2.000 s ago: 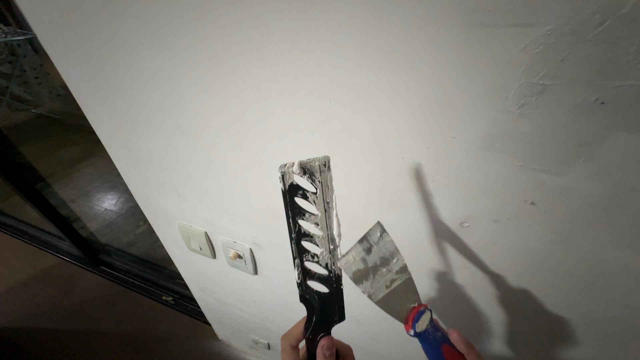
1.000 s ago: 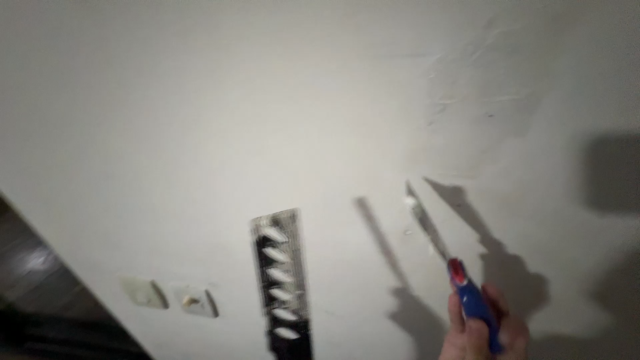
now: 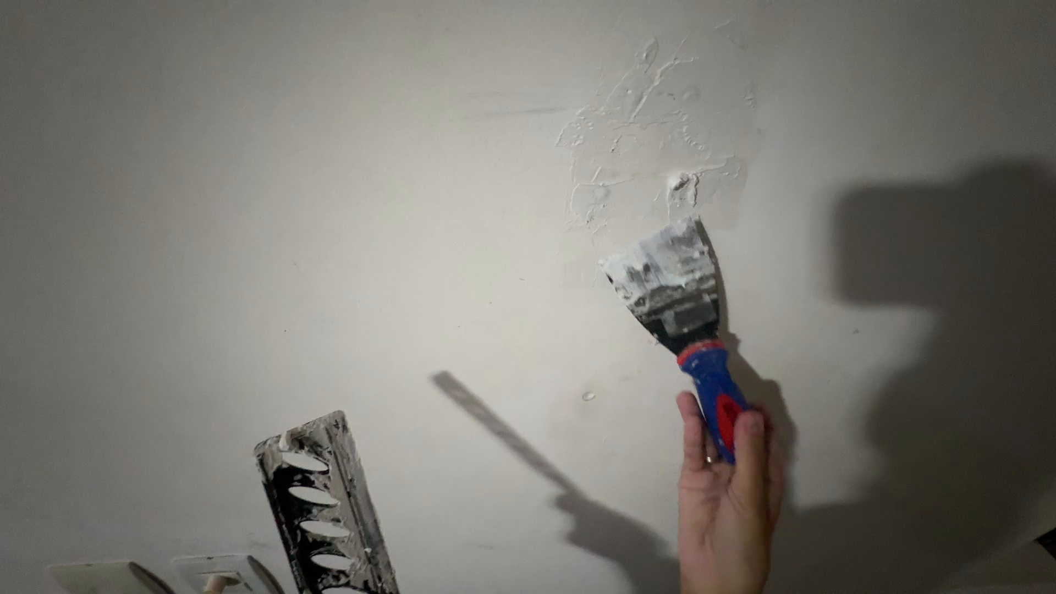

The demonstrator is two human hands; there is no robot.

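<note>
My right hand [image 3: 730,495] grips the blue and red handle of a putty knife [image 3: 668,285]. Its wide metal blade is smeared with white filler and lies at or close to the wall, just below a patch of rough, ridged filler [image 3: 660,132]. A small raised lump with a dark spot [image 3: 681,183] shows right above the blade's edge. At the lower left stands a black slotted plastic tool [image 3: 356,503], coated with filler along its face. Its handle and my left hand are below the frame.
A pale wall [image 3: 412,206] fills the view. Two wall plates, one blank-looking [image 3: 107,577] and one with something projecting [image 3: 227,569], sit at the bottom left. Shadows of the tools and of a person fall across the right side.
The putty knife has moved up to the rough patch and its blade face has turned into view. My left hand, visible at first, has dropped out of frame. The view has shifted up and right.
</note>
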